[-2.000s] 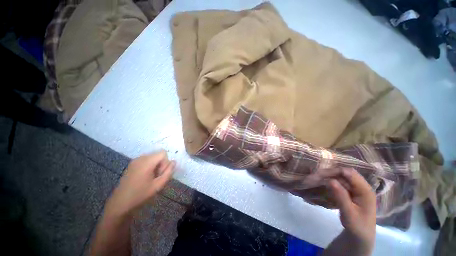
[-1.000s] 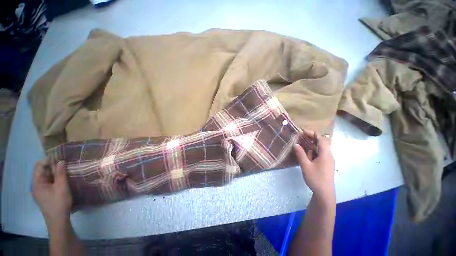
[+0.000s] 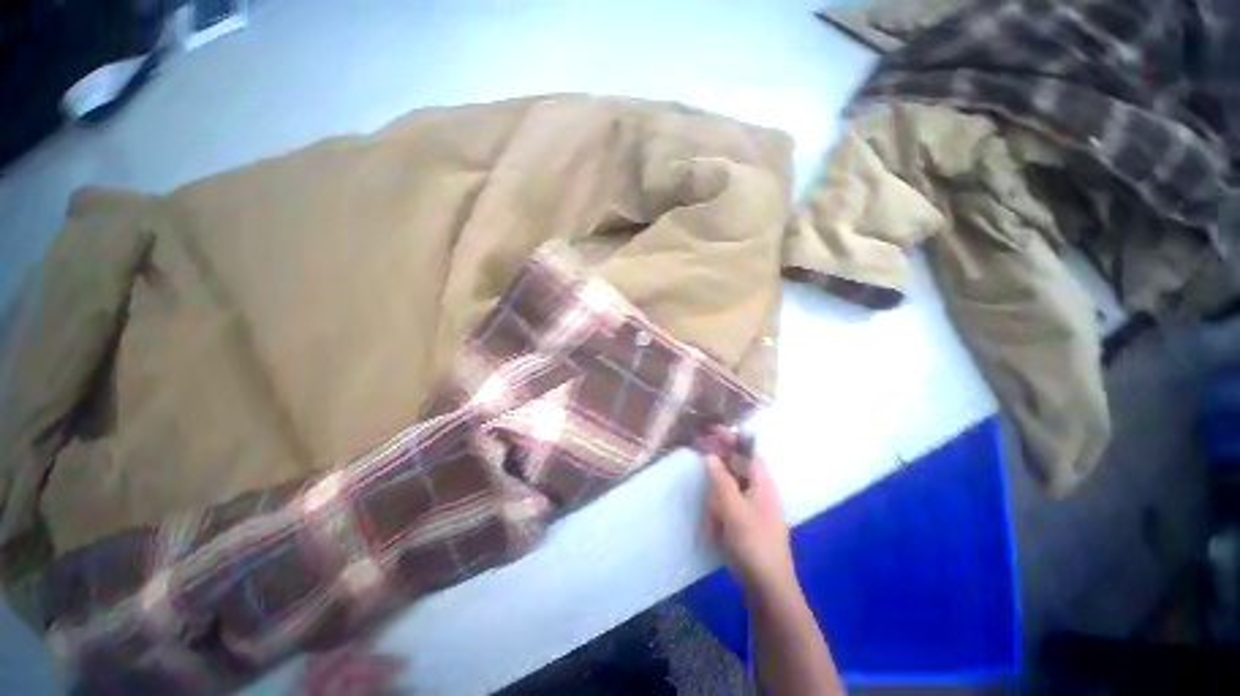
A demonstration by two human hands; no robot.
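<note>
The tan jacket shell (image 3: 326, 272) lies spread on the table, its lower part turned up so the brown plaid lining (image 3: 408, 510) shows along the near edge. My right hand (image 3: 744, 510) is at the right corner of the lining, fingertips closed on its edge. A small dark thing shows at these fingers, too blurred to name. A snap button (image 3: 643, 339) shows on the lining near that corner. My left hand (image 3: 351, 672) is blurred and cut off by the bottom edge, just below the lining; its grip cannot be made out.
The pale table (image 3: 870, 388) runs under the jacket. Another tan jacket (image 3: 1013, 292) with dark plaid lies at the right, one sleeve hanging over the table edge. A blue crate (image 3: 904, 558) stands below the edge at the right. Dark items are at the top left.
The view has turned right, so the jacket sits further left and tilted. My left hand has left the lining's left end and is now low at the frame edge. My right hand stays at the right corner.
</note>
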